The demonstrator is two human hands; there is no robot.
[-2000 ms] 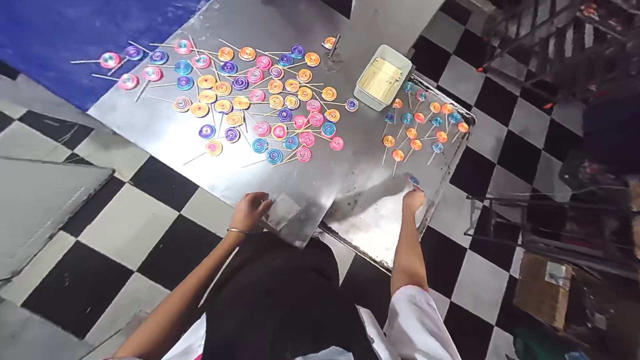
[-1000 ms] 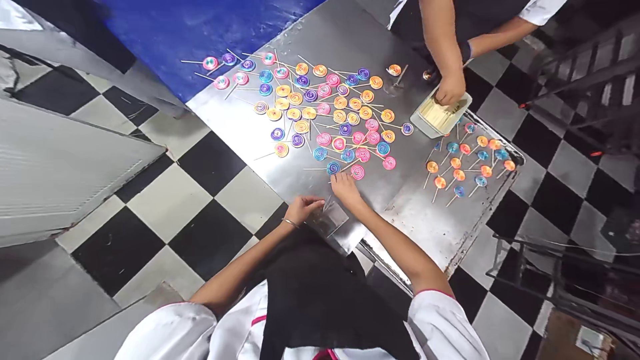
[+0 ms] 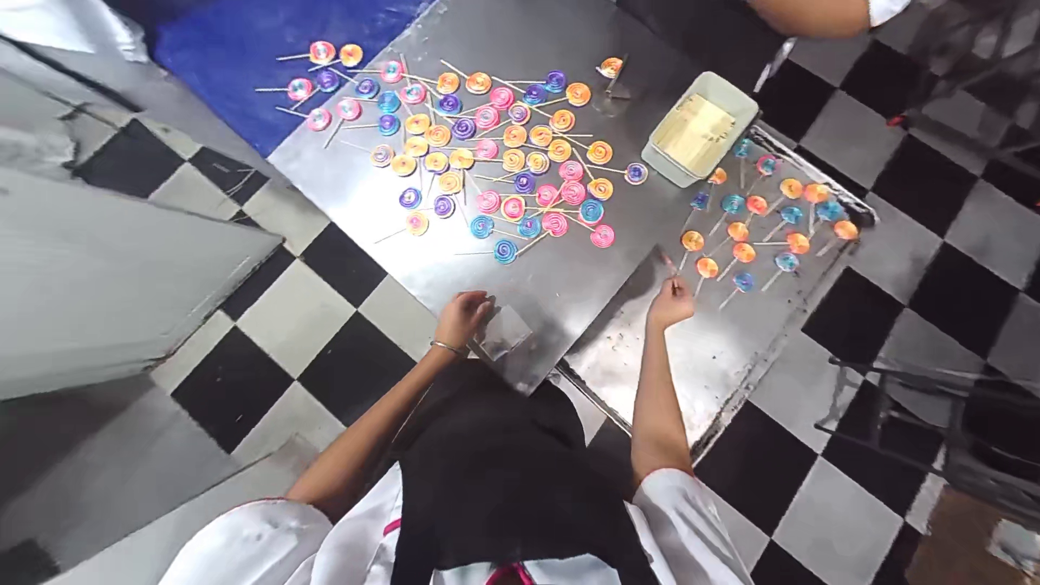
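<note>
My left hand (image 3: 465,319) rests at the near edge of the metal table, fingers curled beside a clear plastic piece (image 3: 504,331); whether it grips the piece cannot be told. Over the metal tray, my right hand (image 3: 672,302) pinches a lollipop, its stick in the fingers and its blurred head (image 3: 666,260) pointing up and left. Many spiral lollipops in pink, orange, purple and blue, such as a blue one (image 3: 504,251), lie across the table. Several orange and blue lollipops, among them an orange one (image 3: 707,267), lie on the tray (image 3: 621,357) at the right.
A pale plastic tub (image 3: 656,162) holding wooden sticks (image 3: 700,134) stands at the table's right edge. A small upright metal piece (image 3: 617,88) is near an orange lollipop at the back. Another person's arm (image 3: 812,16) shows at the top right. Blue material (image 3: 236,73) covers the back left.
My right hand has moved from the near lollipops on the table to over the tray at the right. The other person's hand has left the tub of sticks.
</note>
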